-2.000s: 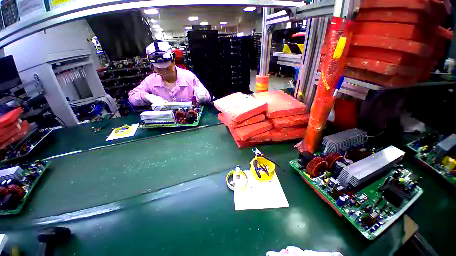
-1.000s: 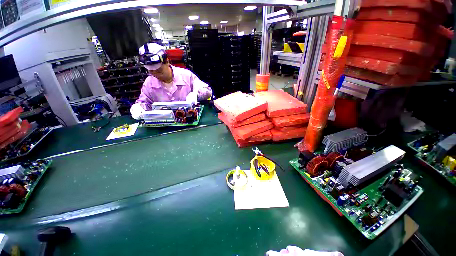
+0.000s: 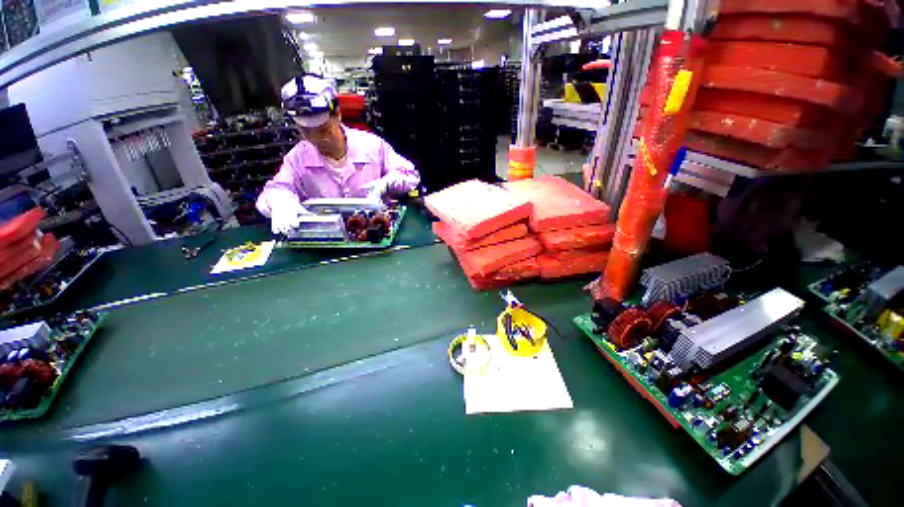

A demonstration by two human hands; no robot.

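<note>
Neither of my hands can be made out. A pinkish-white cloth-like patch (image 3: 602,498) is cut off by the bottom edge; I cannot tell what it is. In front of me a pale paper sheet (image 3: 517,387) lies on the green bench (image 3: 327,446). A yellow holder (image 3: 522,347) with dark-handled tools and a small yellow-white ring (image 3: 457,354) stand on its upper part. To the right a large green circuit board (image 3: 738,396) lies component side up, with silver heatsinks (image 3: 738,330) and dark red wound rings (image 3: 628,327). A red-orange edge shows under it.
Red foam pads (image 3: 496,235) are stacked behind the holder, beside a red-wrapped post (image 3: 639,213). A black tool (image 3: 107,461) is at the lower left. Other boards sit at the left (image 3: 40,371) and far right (image 3: 877,307). A coworker in pink (image 3: 337,173) handles a board (image 3: 342,238) opposite.
The coworker's head and gloved hands have shifted around the far board. The board at the left edge has shifted very slightly. The things in front of me have not visibly moved.
</note>
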